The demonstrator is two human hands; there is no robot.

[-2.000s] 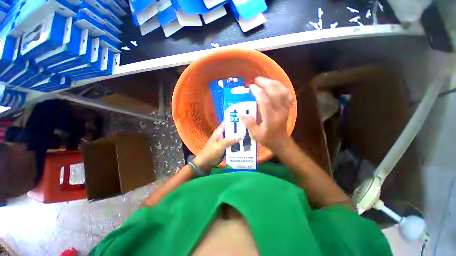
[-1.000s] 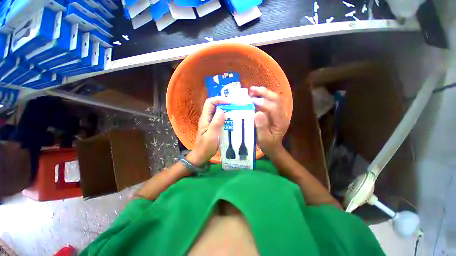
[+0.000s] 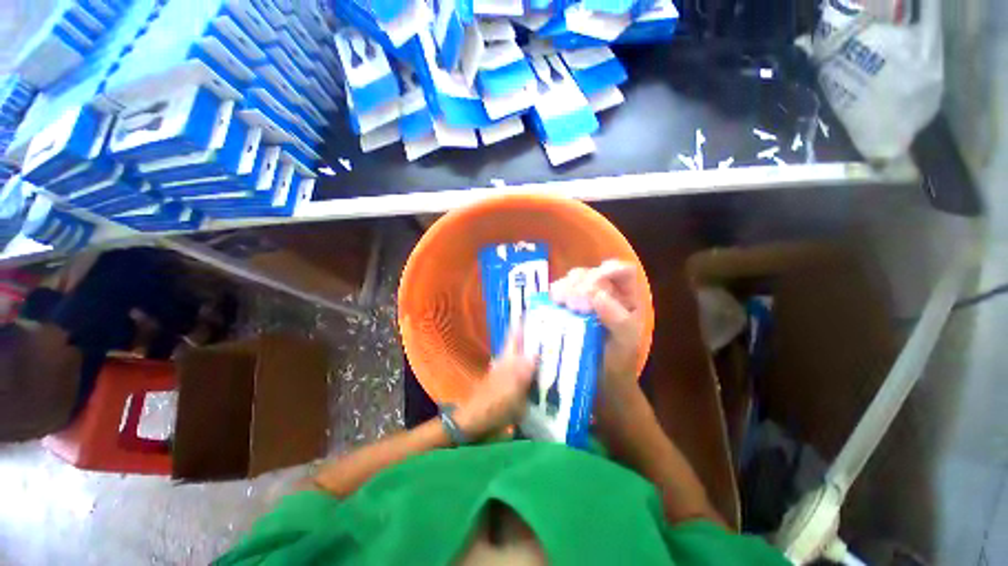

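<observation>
A blue-and-white printed carton is tilted between my hands over the near rim of the orange basket. It shows two dark cable-like items and a blue side panel. My left hand, blurred, is at its left side. My right hand holds its top right end, fingers bent over the top edge. The top flap is mostly hidden by my fingers. Another blue-and-white carton lies inside the basket.
Stacked cartons stand at the table's left. A loose carton pile lies beyond the basket. White scraps and a white plastic bag are at right. An open cardboard box and red stool stand on the floor left.
The view has tipped up, showing more of the table and pile. The carton has turned from upright to tilted, its blue side now showing. My left hand has moved down from the carton's top to its side.
</observation>
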